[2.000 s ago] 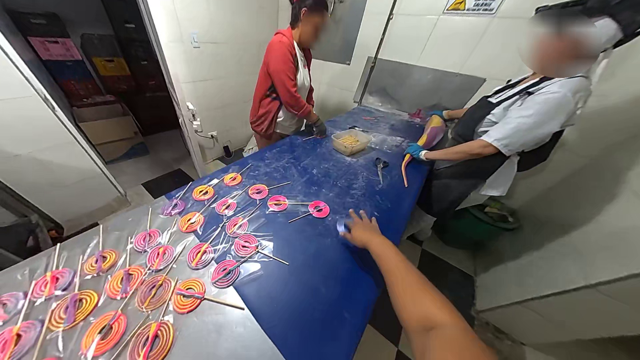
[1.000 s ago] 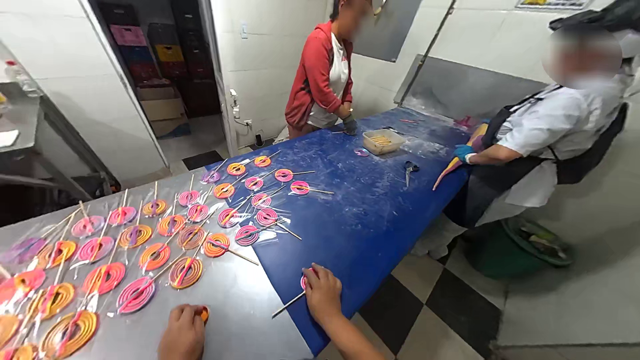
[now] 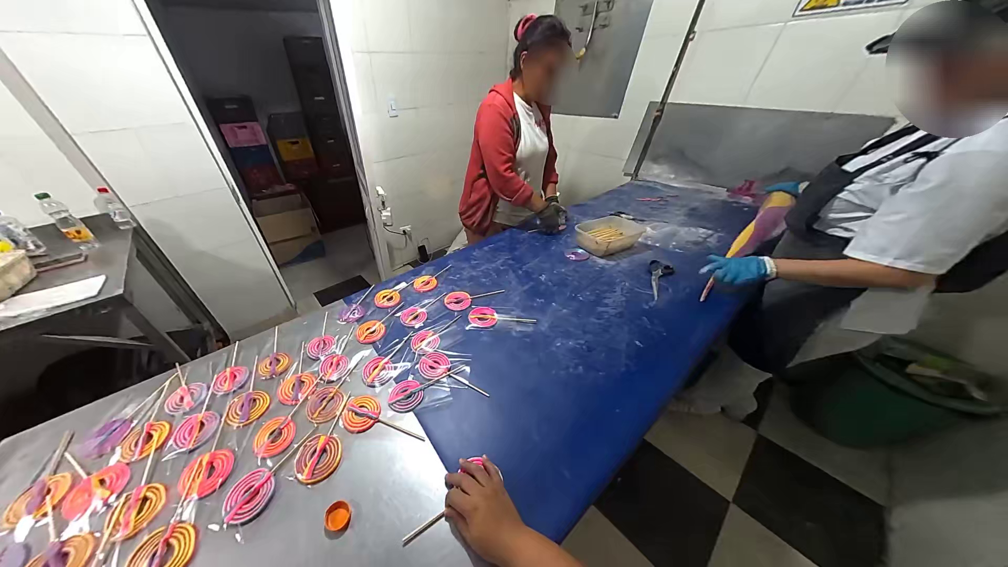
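Observation:
My right hand (image 3: 482,504) lies over a pink spiral lollipop (image 3: 475,461) near the front edge of the blue table cover, its fingers curled on the candy and its stick (image 3: 423,528) pointing down-left. My left hand is out of view. A small orange round cap or dish (image 3: 338,516) sits on the bare metal tabletop (image 3: 370,488). Many spiral lollipops in clear wrap, such as a pink one (image 3: 249,496) and a brown-orange one (image 3: 318,459), are spread across the metal and the near part of the blue cover (image 3: 551,394).
A plastic tub of sticks (image 3: 608,235) and scissors (image 3: 658,276) lie farther back. A co-worker in red (image 3: 500,157) stands at the far side. Another with blue gloves (image 3: 737,269) holds a long striped candy mass (image 3: 760,224) at the right. A green bin (image 3: 858,402) stands below.
My left hand, by the orange piece on the metal one second ago, has gone out of view. My right hand has come from farther along the blue cover to the lollipop near its front edge.

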